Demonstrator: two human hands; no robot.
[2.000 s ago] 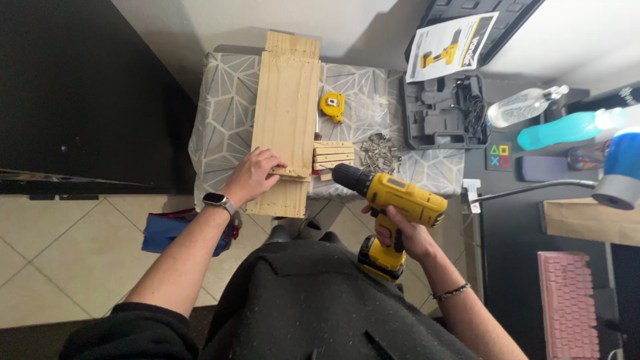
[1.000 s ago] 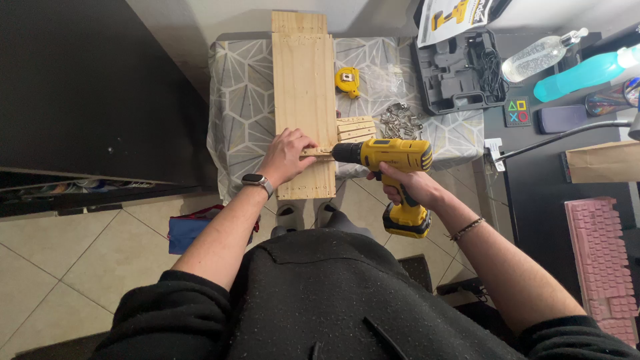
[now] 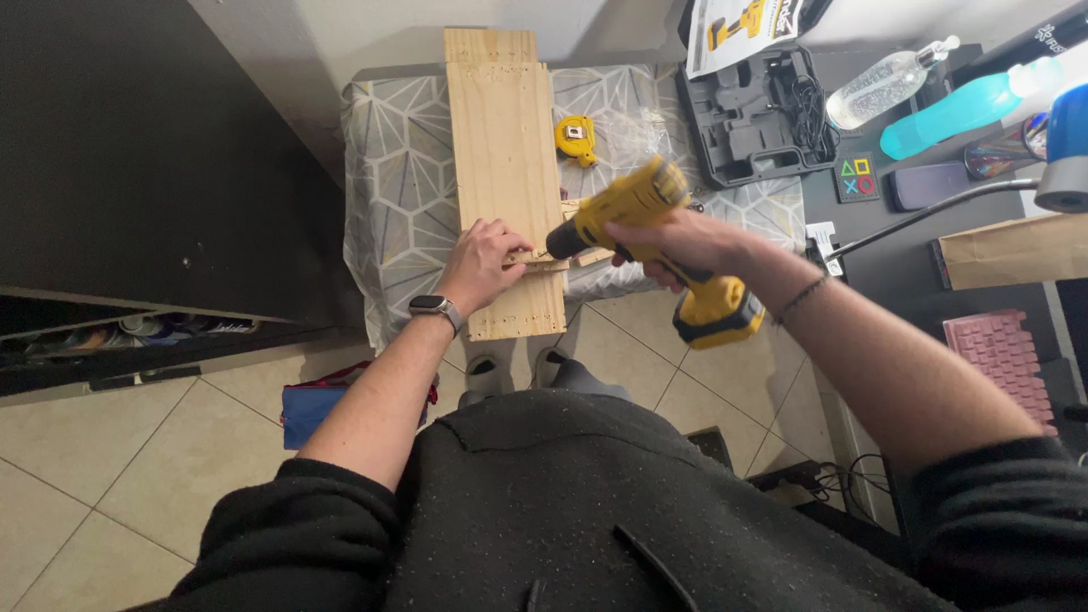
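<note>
My right hand grips the handle of a yellow and black cordless drill, tilted with its chuck down to the left. The bit end reaches a small wooden strip that lies across a long pine board. My left hand pinches this strip near the drill's tip and rests over the board. Whether the bit touches the wood cannot be told. Further small wood pieces lie right of the board, partly hidden behind the drill. A yellow tape measure sits beside the board.
The table has a patterned cloth under clear plastic. An open drill case with a cable stands at the back right, near a clear bottle and a turquoise bottle. A lamp's flexible arm crosses the dark desk. A blue bag lies on the floor.
The drill has turned from roughly level to a slant, its rear end now raised toward the back right. My left hand stays on the small strip, as one second ago.
</note>
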